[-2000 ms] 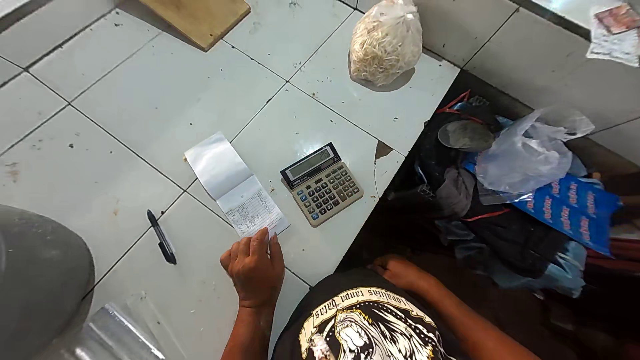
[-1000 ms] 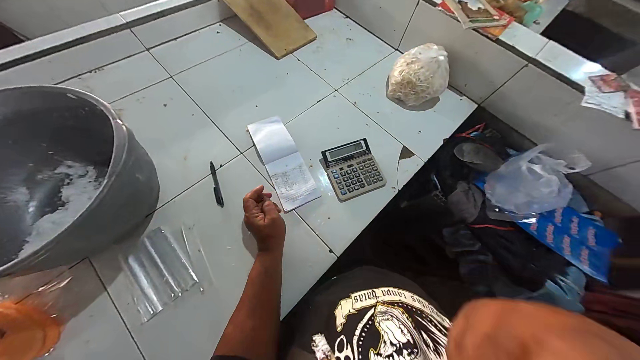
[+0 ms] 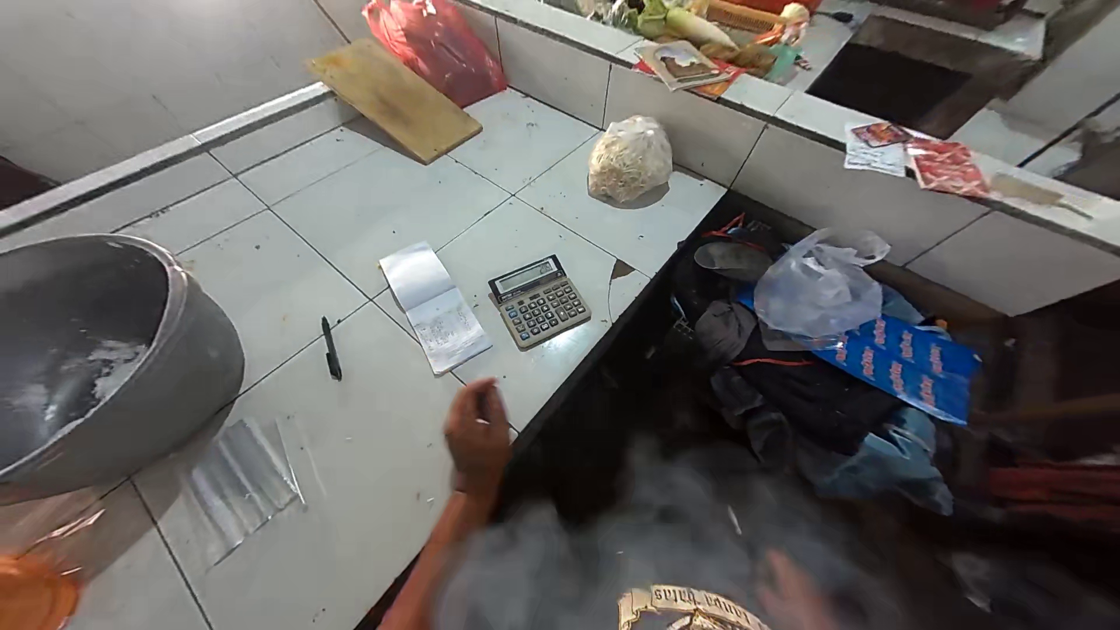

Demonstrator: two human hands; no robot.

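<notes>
Near the edge of the white tiled surface (image 3: 367, 455), my left hand (image 3: 479, 429) is raised with its fingers loosely bent and nothing visible in it. Just beyond it lies an open notepad (image 3: 437, 311) with handwriting on its lower page. A desk calculator (image 3: 541, 302) sits to the right of the notepad, and a black pen (image 3: 331, 348) lies to the left. My right hand (image 3: 792, 591) is a faint blur in front of my dark printed shirt; its fingers cannot be made out. Farther back stands a clear bag of pale shreds (image 3: 630, 159).
At the left stands a large grey tub (image 3: 206, 324) with white residue, beside clear plastic bags (image 3: 241, 481). A wooden board (image 3: 398, 101) leans near a red plastic bag (image 3: 442, 52). Right of the surface's edge are dark cloth, a clear plastic bag (image 3: 818, 289) and a blue printed packet (image 3: 910, 363).
My left hand has moved off the notepad's lower edge and toward the edge of the tiled surface. The right arm has moved from the lower right to before my shirt. The view has shifted.
</notes>
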